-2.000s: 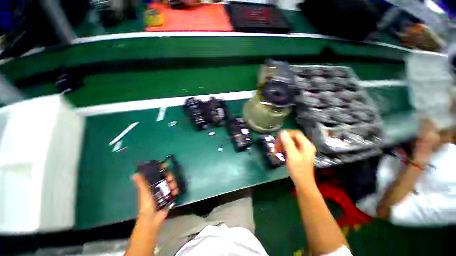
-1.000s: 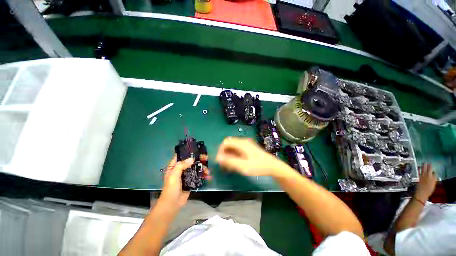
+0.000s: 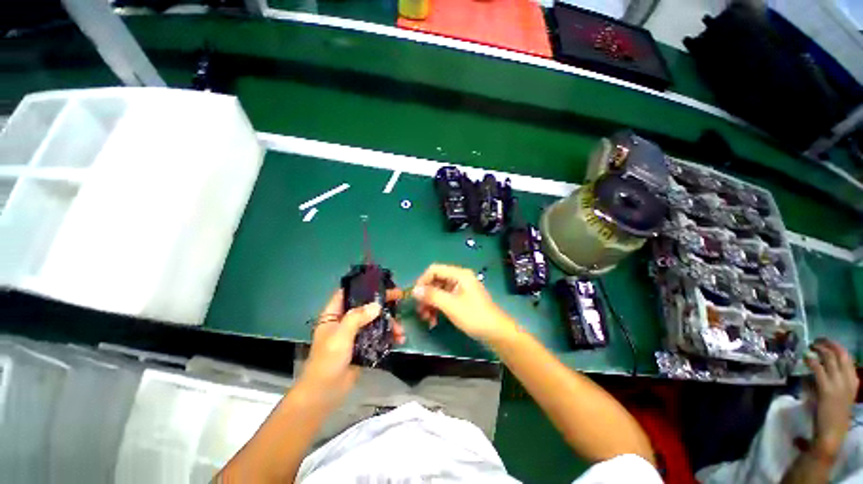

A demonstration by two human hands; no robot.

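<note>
My left hand (image 3: 339, 333) holds a black camera body (image 3: 371, 312) above the front of the green bench. A thin dark-red wire (image 3: 367, 244) sticks up from the body's far end. My right hand (image 3: 452, 301) is just right of the body, thumb and fingers drawn together near its side. Something thin and small seems to show at the right fingertips, but it is too blurred to tell whether it is held. Several black camera units (image 3: 525, 257) stand on the bench to the right of my hands.
White divided bin (image 3: 170, 208) at left; more white bins (image 3: 189, 425) lower left. Cream-green machine (image 3: 591, 227) stands beside a clear blister tray (image 3: 733, 274) of units at right. White strips (image 3: 325, 196) lie mid-bench. Another person's hand (image 3: 833, 383) is at lower right.
The view has shifted. My right hand went from a camera unit on the bench to beside the held body. My left hand keeps the body, now turned with the red wire showing.
</note>
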